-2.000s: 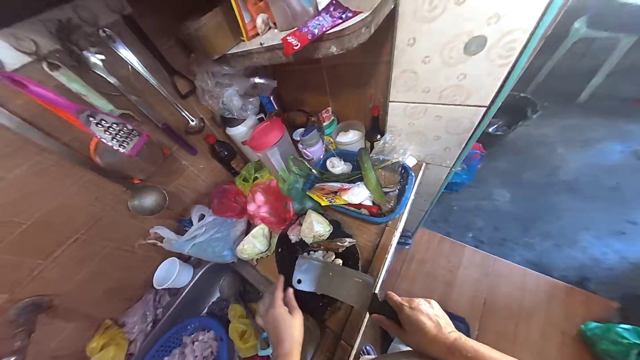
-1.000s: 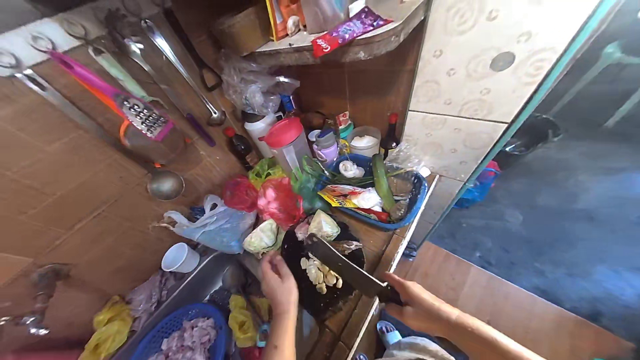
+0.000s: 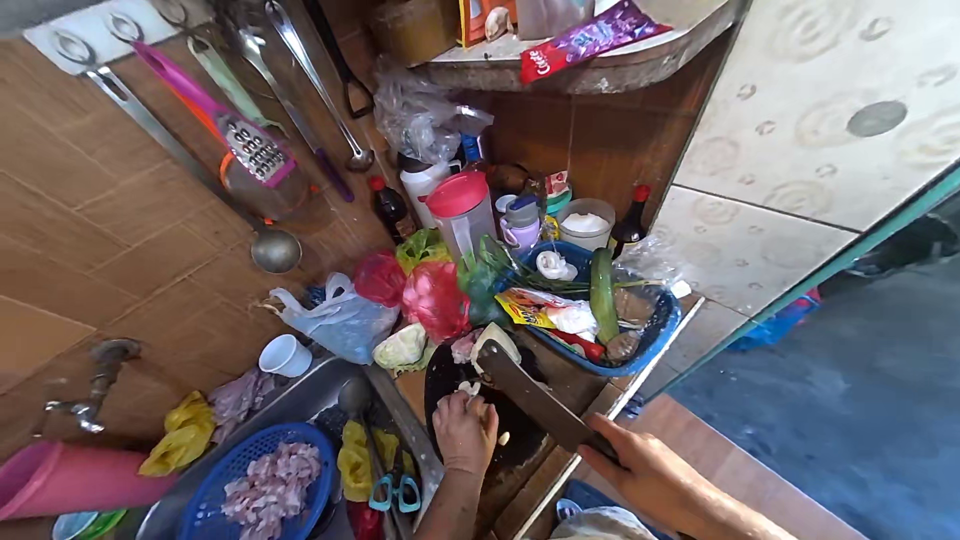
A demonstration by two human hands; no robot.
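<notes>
My right hand (image 3: pixel 626 457) grips the handle of a cleaver (image 3: pixel 532 394), whose blade slants up and left over a dark round chopping board (image 3: pixel 517 442). On the board's left part, my left hand (image 3: pixel 465 431) has its fingers bent down over pale chopped pieces, probably garlic; whether it holds any is hidden. One small pale piece (image 3: pixel 504 438) lies right of those fingers. A cut cabbage piece (image 3: pixel 496 346) sits at the board's far edge, partly behind the blade tip. Another cabbage piece (image 3: pixel 401 346) lies to its left.
Beyond the board stands a blue basket (image 3: pixel 637 364) with a green vegetable (image 3: pixel 602 296) and packets. Coloured plastic bags (image 3: pixel 435 300) lie left of it. The sink (image 3: pixel 401 405) at left holds a blue colander (image 3: pixel 322 457) of cut meat and teal-handled scissors (image 3: pixel 395 493). Utensils hang on the wall.
My left hand has moved onto the pieces on the board, which lay uncovered a second ago. The cleaver remains in my right hand, its blade still over the board.
</notes>
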